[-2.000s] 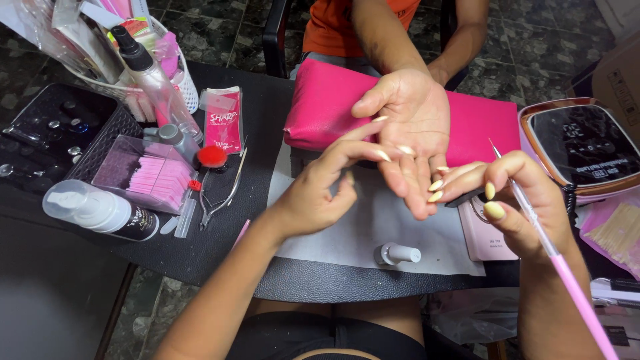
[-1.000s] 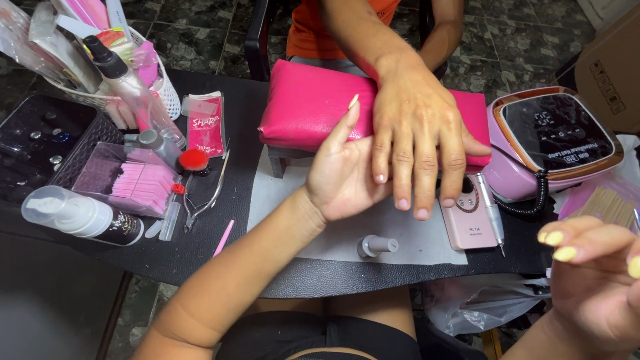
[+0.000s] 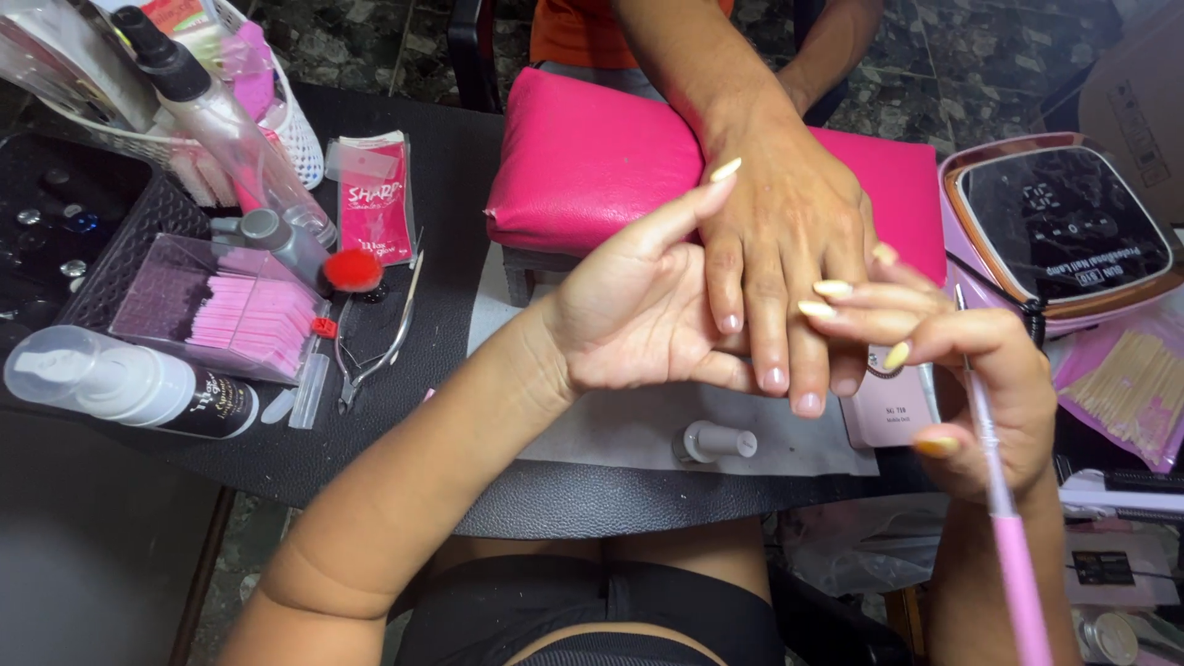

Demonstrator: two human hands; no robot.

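Note:
My left hand [image 3: 647,314] lies palm up under the other person's hand [image 3: 786,250], which rests palm down across its fingers, fingers pointing toward me. The person's wrist and forearm lie over a pink padded armrest [image 3: 592,157]. My right hand [image 3: 980,388] holds a slim nail brush with a pink handle [image 3: 1017,583], its tip pointing up. The fingertips of that hand are at the outer side of the person's fingers. A small grey nail polish bottle [image 3: 712,442] lies on the white sheet [image 3: 629,435] below the hands. Part of my left hand's fingers is hidden.
At left stand a clear box of pink files [image 3: 250,314], a pump bottle [image 3: 129,379], cuticle nippers [image 3: 370,361], a red round brush [image 3: 353,270] and a white basket [image 3: 301,139]. At right are a nail lamp [image 3: 1064,222], a pink drill unit [image 3: 888,407] and a bag of wooden sticks [image 3: 1128,379].
The person's hand has turned from palm up to palm down since the first frame. My right hand, off to the right one second ago, is back beside that hand with the brush.

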